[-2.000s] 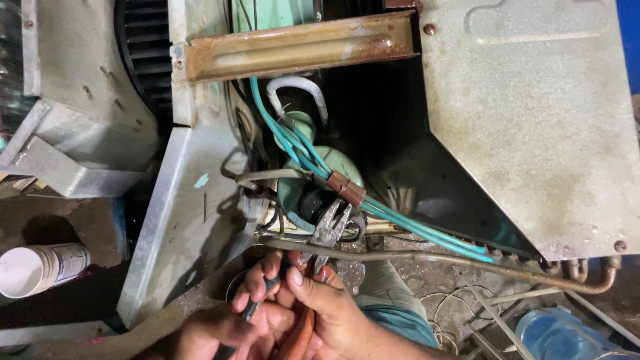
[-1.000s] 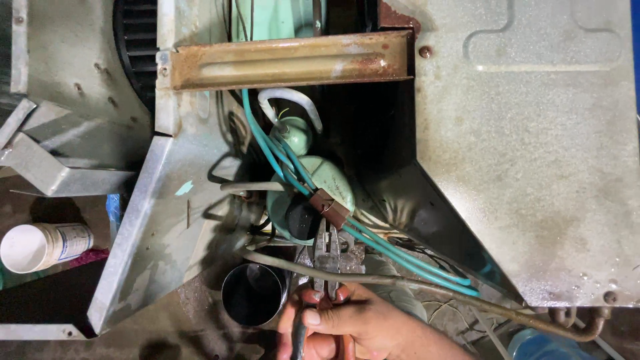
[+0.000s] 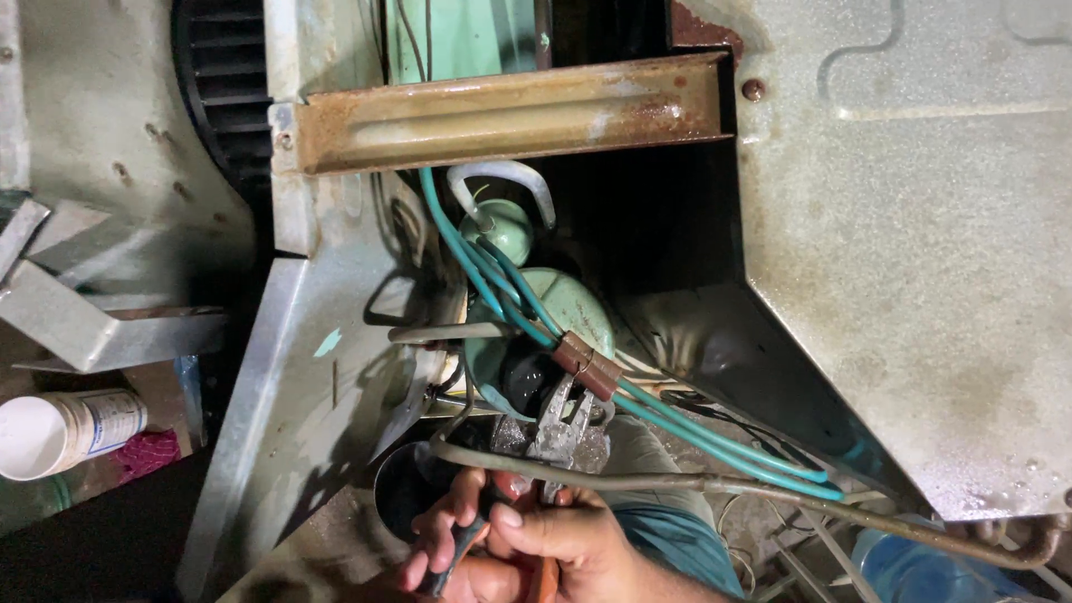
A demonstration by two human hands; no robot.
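Pliers (image 3: 559,431) have their metal jaws at the lower edge of a brown band (image 3: 587,366) wrapped around several thin teal tubes (image 3: 519,314). My right hand (image 3: 569,536) holds their handles, one dark and one orange, from below. Fingers of my left hand (image 3: 448,532) close around the dark handle beside it. Behind the band stands a green compressor-like vessel (image 3: 578,310) with a black cap (image 3: 532,378); a smaller green canister (image 3: 502,233) is above it. A bent grey-brown pipe (image 3: 586,479) crosses in front of the pliers, just above my fingers. Whether the jaws grip the band is hard to tell.
A rusty metal crossbar (image 3: 519,113) spans the cabinet above. Sheet-metal panels stand left (image 3: 310,368) and right (image 3: 913,276). A black bucket (image 3: 410,481) is below. A white tub (image 3: 71,431) lies at the left, a blue container (image 3: 930,569) at lower right.
Two seconds ago both hands were at the pliers; one second ago my left hand was not clearly seen there. Now it is on the dark handle. The jaws remain close to the brown band.
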